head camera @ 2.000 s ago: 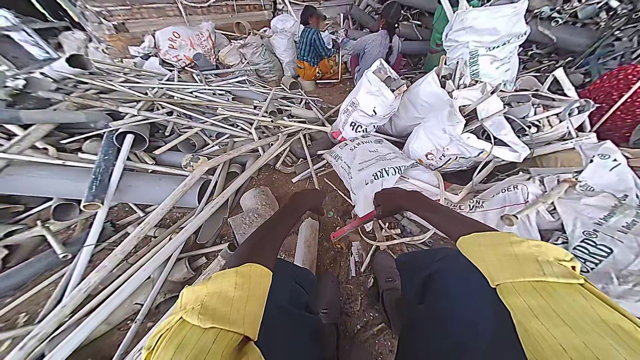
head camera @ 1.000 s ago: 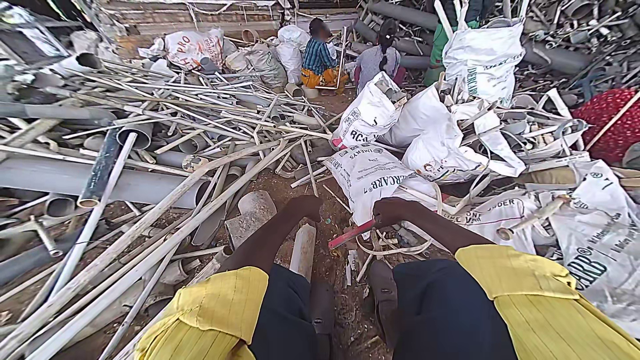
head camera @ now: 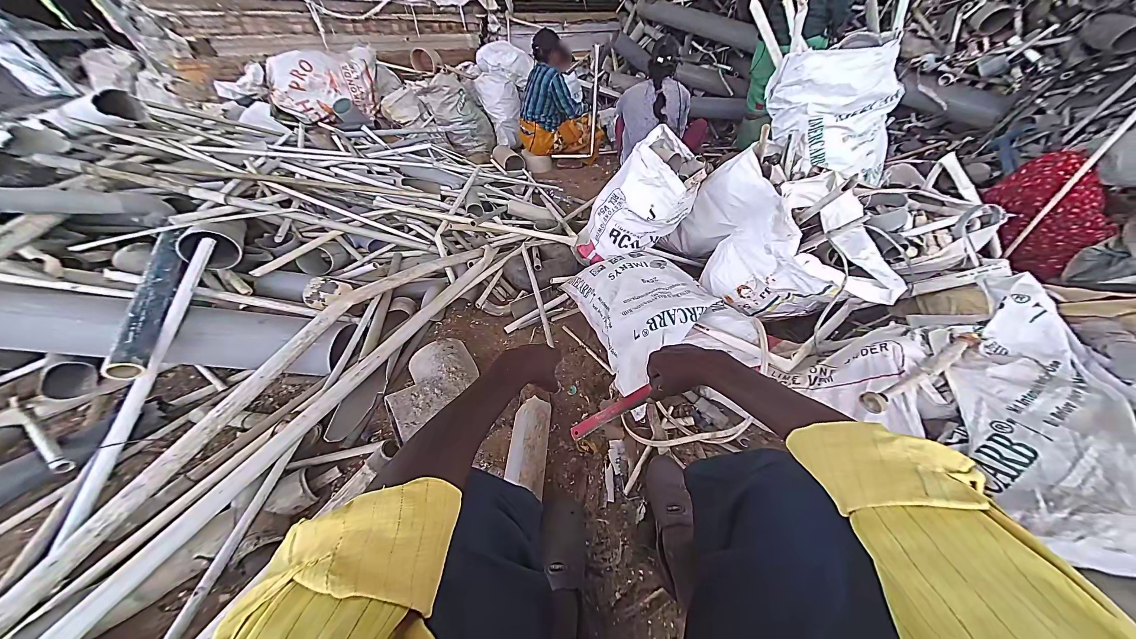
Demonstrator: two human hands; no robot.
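Note:
My right hand (head camera: 679, 369) is closed around the end of a red flat tool (head camera: 611, 412), perhaps a blade or handle; its kind cannot be told. The tool points down and to the left. My left hand (head camera: 531, 366) is closed just above the upper end of a short off-white plastic pipe (head camera: 529, 444), which lies between my legs; whether the hand touches the pipe or holds anything is unclear. A white printed sack (head camera: 635, 306) lies just beyond my right hand. Left of my left hand is a wide pipe fitting (head camera: 435, 377).
Long thin plastic pipes (head camera: 266, 390) and a large grey pipe (head camera: 222, 333) are piled at left. White sacks (head camera: 834, 106) stuffed with pipe scraps stand at right, near a red cloth (head camera: 1052, 209). Two people (head camera: 546, 98) sit at the back; another in green is partly seen behind a sack.
Both hands stay in nearly the same place, the right one with the red tool throughout. At the back, a seated person and an upright stick have shifted slightly.

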